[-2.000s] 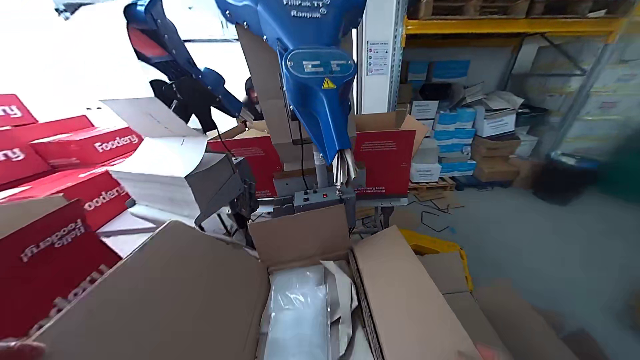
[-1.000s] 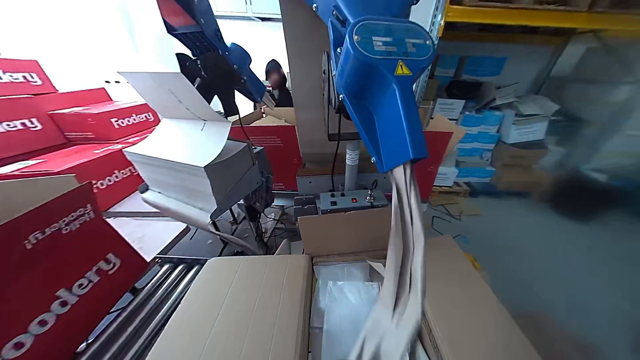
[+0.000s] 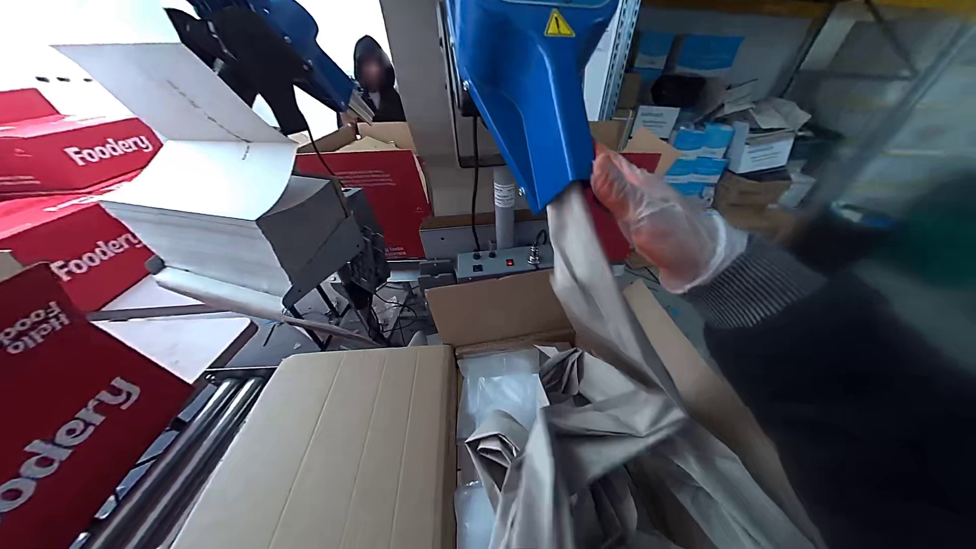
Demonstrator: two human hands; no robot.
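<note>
My right hand, in a clear plastic glove, is at the right side of the blue outlet of a paper packing machine. Its fingers are partly hidden behind the outlet, so their hold cannot be told. A long strip of crumpled grey-brown packing paper hangs from the outlet and piles into an open cardboard box. Beside the paper in the box lie clear plastic air pillows or bags. A wide cardboard flap is folded outward to the left. My left hand is out of view.
Left of the box runs a roller conveyor, with red printed cartons beside it. A thick paper stack sits on a stand. Behind are a control box, another blue machine head and a person. Shelving stands back right.
Packing paper has come out of the blue outlet and piled into the box. My right hand has come into view at the outlet. The view has shifted closer to the box.
</note>
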